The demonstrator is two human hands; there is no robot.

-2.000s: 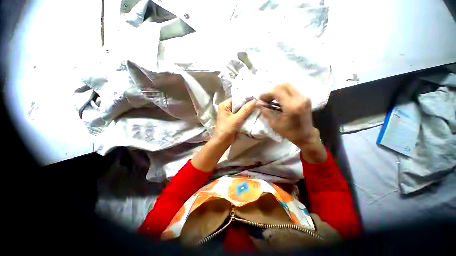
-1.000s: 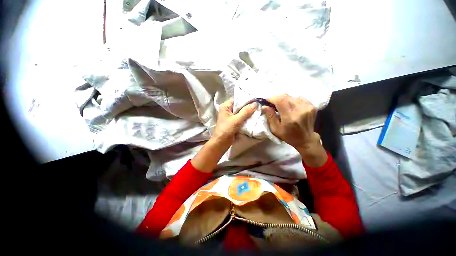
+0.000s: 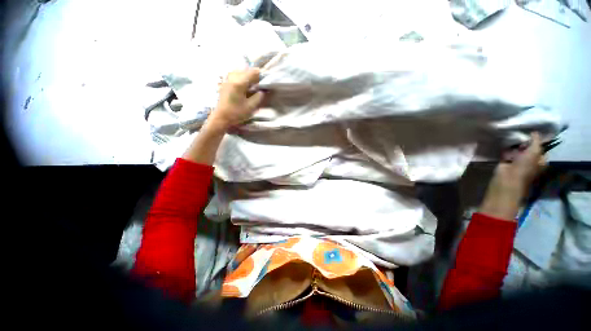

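A pale off-white jacket (image 3: 363, 97) is stretched sideways across the table edge, and its lower part lies over my lap. My left hand (image 3: 240, 97) grips the cloth at the left, fingers bent over its edge. My right hand (image 3: 523, 158) is far to the right, closed on the other end of the cloth. The dark thread snips (image 3: 553, 143) poke out beside my right fingers. The jacket's details between the hands are hidden in folds.
The glossy white worktable (image 3: 78, 116) has pale crumpled garments (image 3: 479, 11) at its far side. A pale flat booklet (image 3: 541, 229) and more grey cloth lie on the lower surface at right. The table's front edge runs below my hands.
My hands were close together at a seam; now they are wide apart, the left moved left and up, the right far right. The jacket is pulled out between them and the view has shifted.
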